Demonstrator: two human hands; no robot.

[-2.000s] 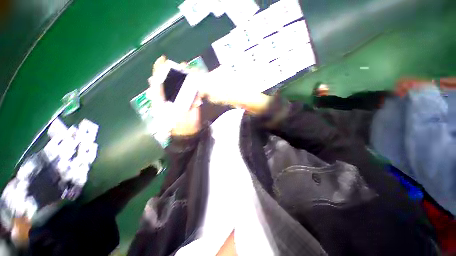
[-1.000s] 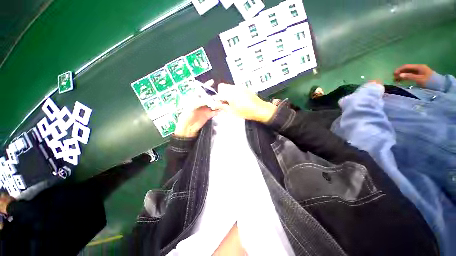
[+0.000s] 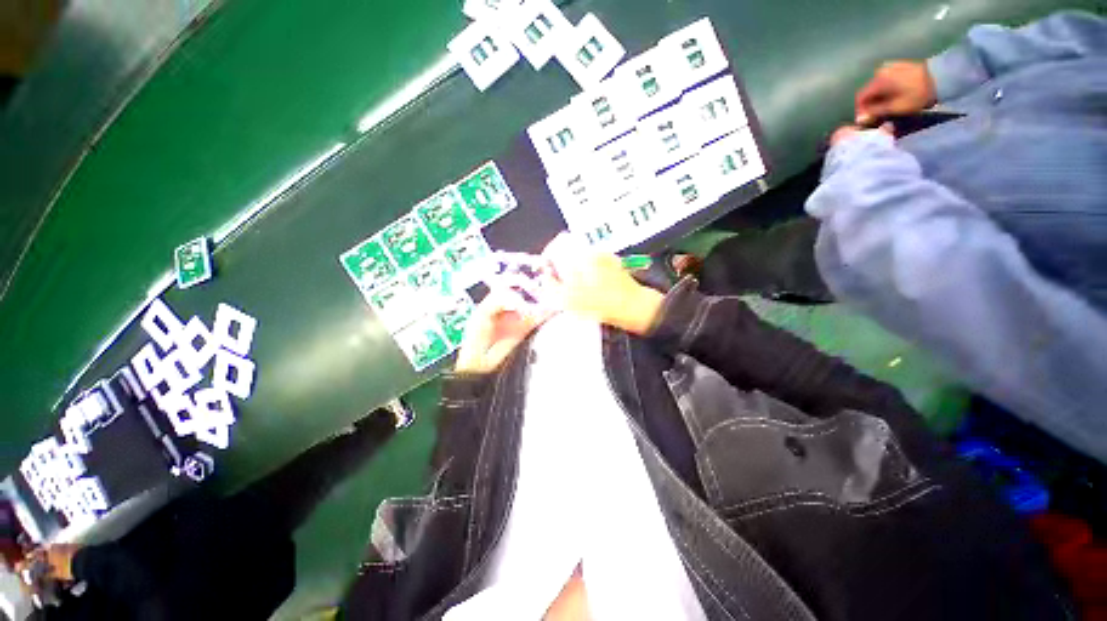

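My left hand point(image 3: 489, 336) and my right hand point(image 3: 603, 291) meet close in front of my body. Between them they hold a small white square piece point(image 3: 520, 279) with dark marks, partly covered by fingers. A slim green tool handle point(image 3: 635, 261) sticks out at my right hand; its tip is hidden. Green circuit boards point(image 3: 407, 241) lie in rows just beyond my left hand, the nearest partly covered. White squares with small dark slots point(image 3: 666, 136) lie in a neat block beyond my right hand.
Loose white squares point(image 3: 538, 33) lie at the top. A single board point(image 3: 192, 262) and a pile of white frames point(image 3: 194, 374) lie left on the green bench point(image 3: 291, 315). A person in blue point(image 3: 971, 218) is close at right; a dark sleeve point(image 3: 182, 546) is lower left.
The view has shifted, so the boards sit lower. The held piece now shows its dark marks, and the green handle has come into view. The person in blue has brought both hands together.
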